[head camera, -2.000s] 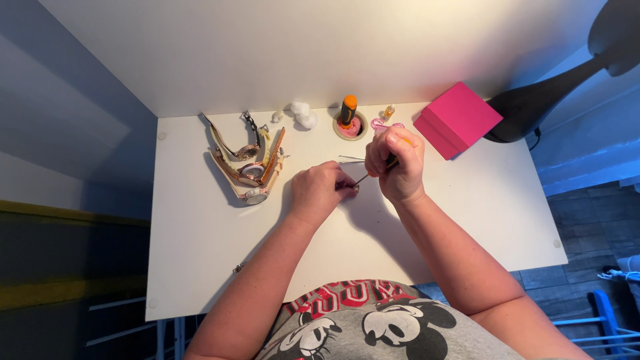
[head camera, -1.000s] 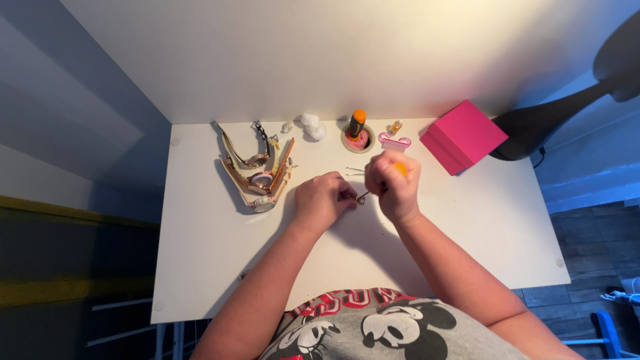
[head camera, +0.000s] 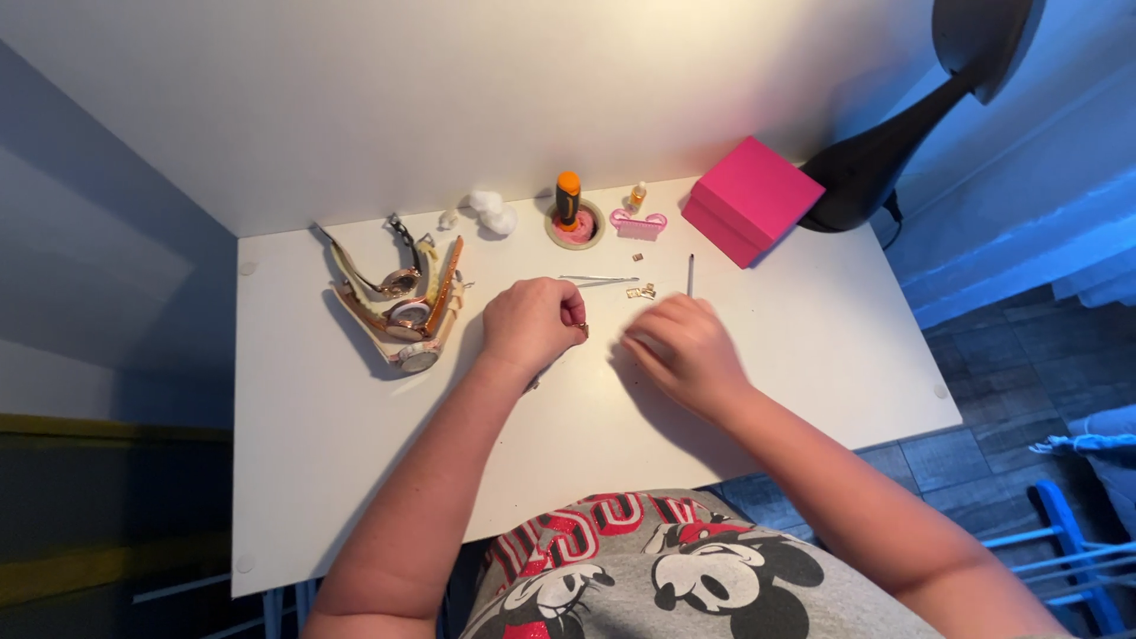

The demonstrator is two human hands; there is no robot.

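My left hand (head camera: 534,327) pinches a small metal piece (head camera: 582,330), seemingly part of a watch bracelet, whose dark strip hangs under the palm. To its right, my right hand (head camera: 688,355) is blurred, with curled fingers, and whether it holds anything does not show. A thin screwdriver shaft (head camera: 691,275) lies just beyond its knuckles; the handle end is hidden. Metal tweezers (head camera: 599,280) lie between and beyond the hands, beside several small gold-coloured links (head camera: 641,291). One more link (head camera: 637,257) sits farther back.
Several wristwatches (head camera: 413,315) lie nested at the left. Along the back stand cotton balls (head camera: 493,213), an orange-and-black handled tool (head camera: 568,200) in a round container (head camera: 552,232), a small bottle (head camera: 637,195), a pink nail brush (head camera: 639,225), a pink box (head camera: 754,200) and a black lamp (head camera: 852,173).
My right hand has moved away from my left, to the right. The screwdriver it held at the small piece now shows on the table beyond it. My left hand still holds the piece.
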